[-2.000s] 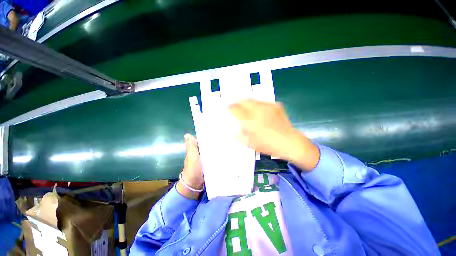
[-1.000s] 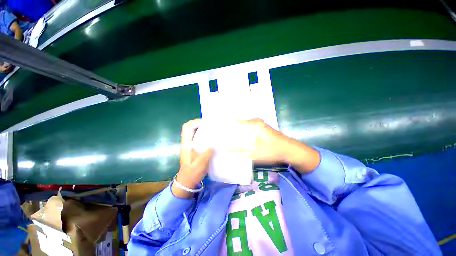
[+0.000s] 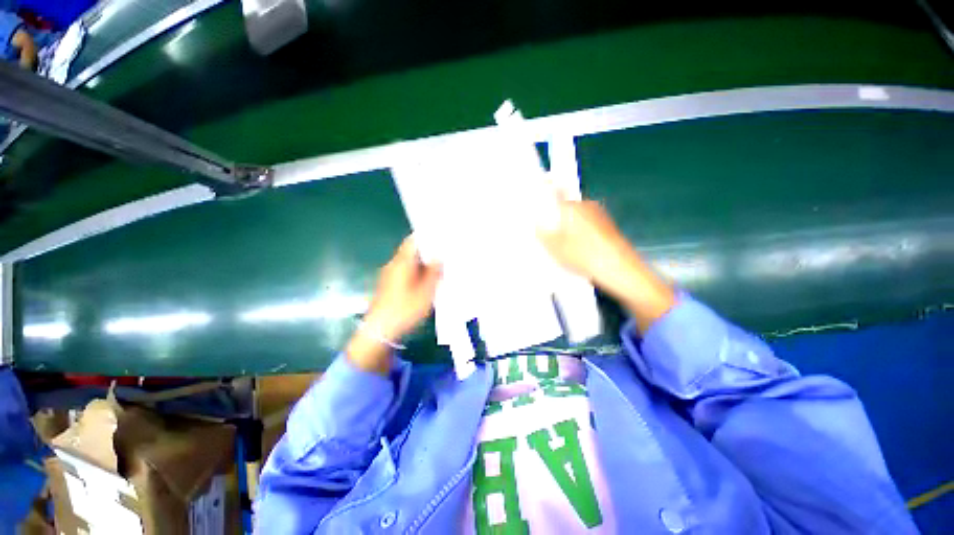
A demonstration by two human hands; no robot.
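Note:
A white card blank (image 3: 486, 230) is held in front of my chest, slightly tilted, over the green bench. Its near end has narrow tabs, and one small tab sticks up at its far end. My left hand (image 3: 406, 291) grips its left edge. My right hand (image 3: 588, 246) grips its right edge and is slightly blurred. More white card (image 3: 563, 162) shows under and beside the blank, near the metal strip. The blank's surface is overexposed, so creases are hard to see.
A pale metal strip (image 3: 722, 110) divides the bench (image 3: 209, 277) from the conveyor belt (image 3: 680, 63). A grey-white block (image 3: 274, 23) lies on the belt. A metal post (image 3: 126, 125) crosses at upper left. Brown cartons (image 3: 178, 460) stand lower left. Another person's arm (image 3: 23, 44) shows top left.
The hands were close together over a smaller white shape and are now apart on the edges of a longer blank. The right hand has moved up and right. A grey-white block has appeared on the belt.

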